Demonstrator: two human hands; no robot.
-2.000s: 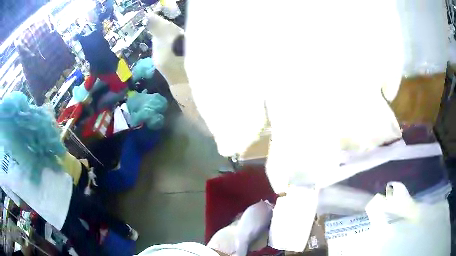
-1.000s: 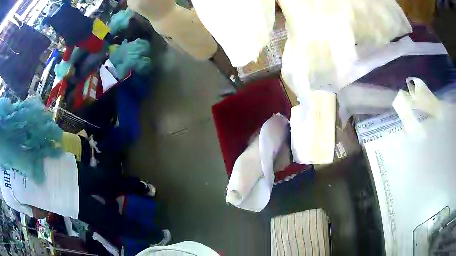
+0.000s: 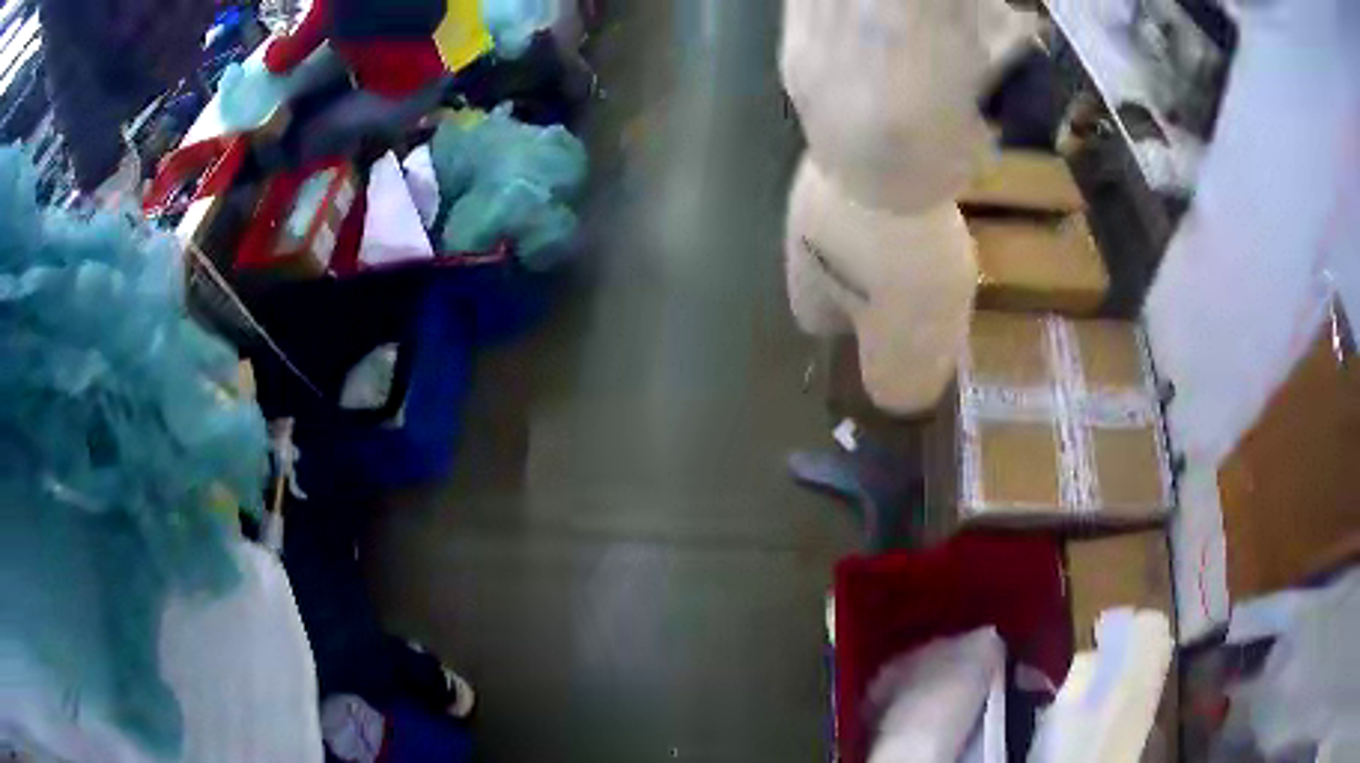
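Observation:
Neither of my hands is in view. Nearest in front of me, an open red box (image 3: 910, 596) stands on the floor at the lower right. A rolled whitish piece (image 3: 943, 698) lies in it. A cream-white folded piece (image 3: 1107, 689) is beside it, cut off by the lower edge. A taped brown cardboard box (image 3: 1014, 465) stands just beyond the red box. The picture is blurred.
Teal netted fabric (image 3: 120, 447) and white material (image 3: 239, 656) fill the left edge. Red trays (image 3: 298, 216) stand beyond them. A green-grey aisle floor (image 3: 641, 596) runs between the sides. A blurred large beige shape (image 3: 880, 283) stands right of the aisle.
The view has swung, bringing the aisle to the middle and the red box to the lower right. The bright cream pieces above and the white table at right have left the picture.

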